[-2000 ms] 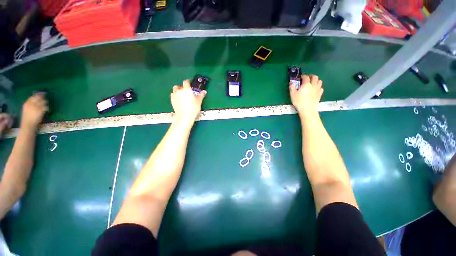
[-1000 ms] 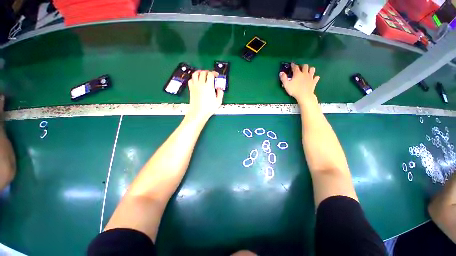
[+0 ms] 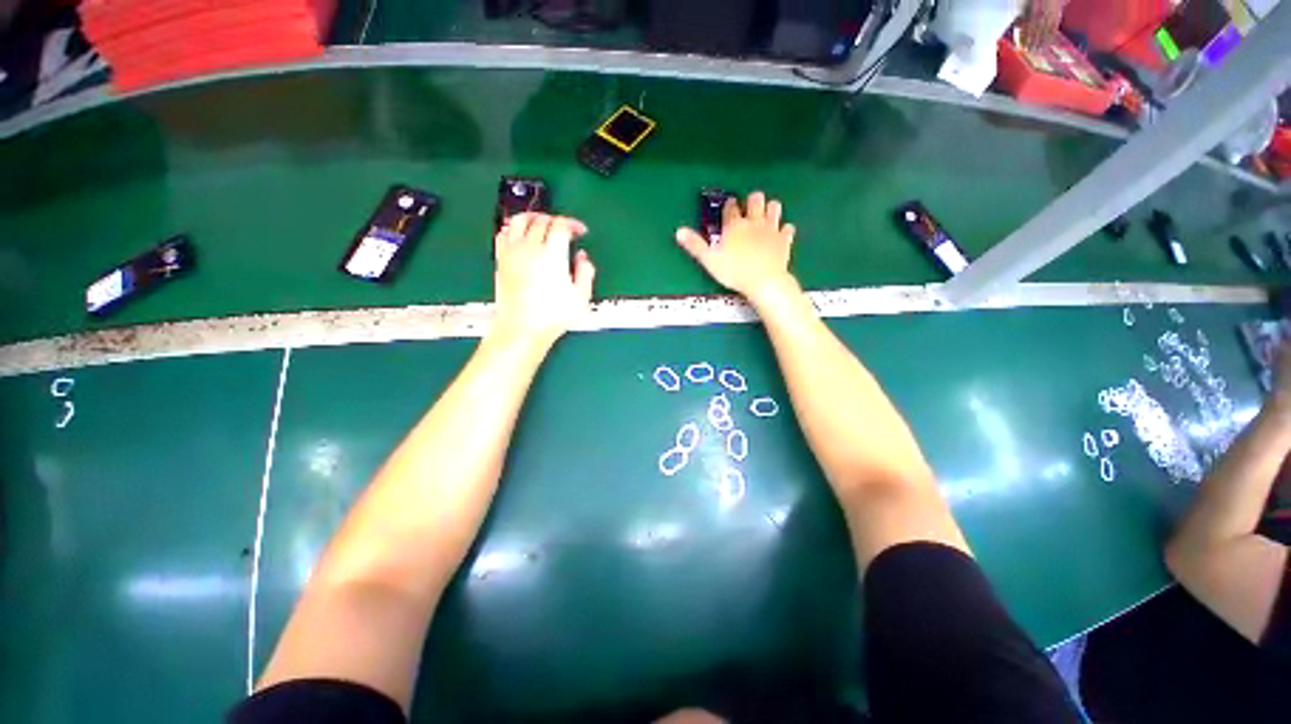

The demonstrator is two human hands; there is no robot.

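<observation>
My left hand (image 3: 538,276) lies over the lower part of a black mobile phone (image 3: 521,194) on the green belt, its thumb apart on the right. My right hand (image 3: 750,255) is at another black phone (image 3: 712,209), with the thumb spread to the phone's left and the fingers over its right side. Both palms face down and hide parts of the phones, so I cannot tell whether either hand grips. A phone with a pale rectangle (image 3: 389,234) lies left of my left hand. Several white rings (image 3: 701,374) lie on the bench between my forearms.
A yellow-framed unit (image 3: 619,139) lies farther back on the belt. More phones lie far left (image 3: 139,276) and right (image 3: 930,238), the latter beside a slanting grey post (image 3: 1090,184). A pale rail (image 3: 382,323) edges the belt. A neighbour's arm (image 3: 1239,495) is near a ring heap (image 3: 1154,424).
The phones and the yellow-framed unit have shifted left in view. My right hand has moved left along with its phone. My left hand moved right, then slightly back left.
</observation>
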